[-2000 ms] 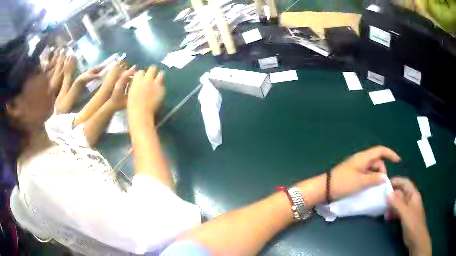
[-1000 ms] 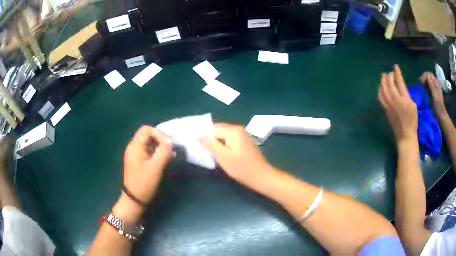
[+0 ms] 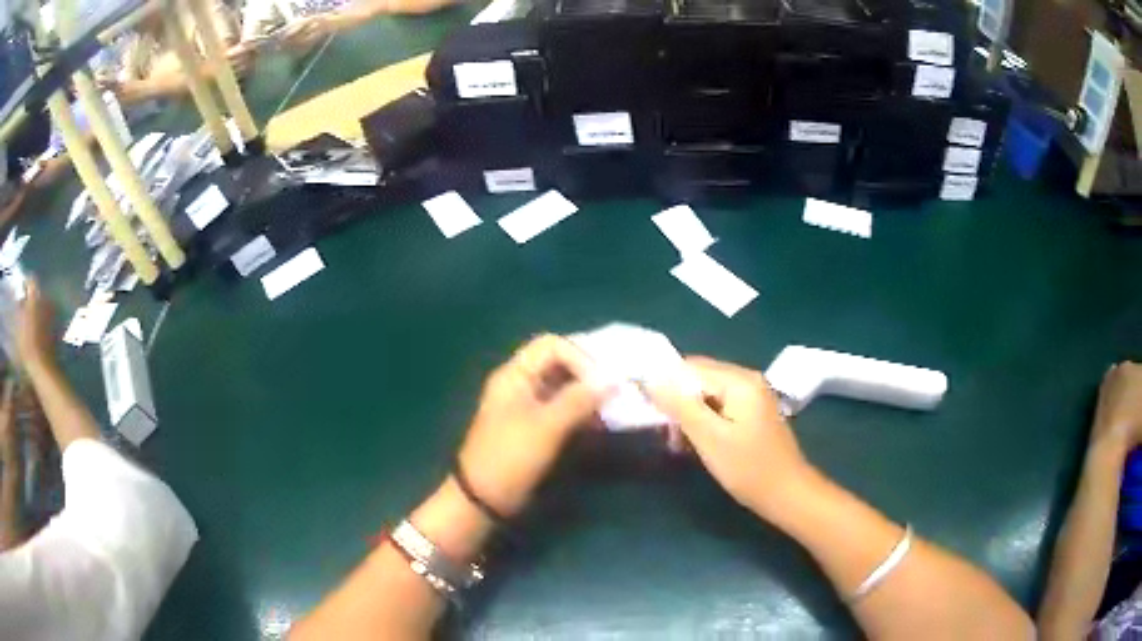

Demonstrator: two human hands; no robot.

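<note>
A crumpled white protective bag (image 3: 632, 357) is held between my two hands above the green table. My left hand (image 3: 529, 413) grips its left side with thumb and fingers. My right hand (image 3: 745, 432) grips its right side, and its fingers hide part of the bag. A smooth white handheld device (image 3: 864, 378) lies on the table just right of my right hand, its head end partly behind that hand.
Black boxes (image 3: 720, 107) form a wall at the back, with white slips (image 3: 539, 217) in front. A white unit carton (image 3: 127, 382) stands near a neighbour's arm at left. A blue bin (image 3: 1029, 140) is at back right. Another person's arm (image 3: 1092, 513) is at the right edge.
The view has swung from the left to face the table. Since one second ago, my hands have gathered the bag into a more compact, bunched shape. The device still lies on the table.
</note>
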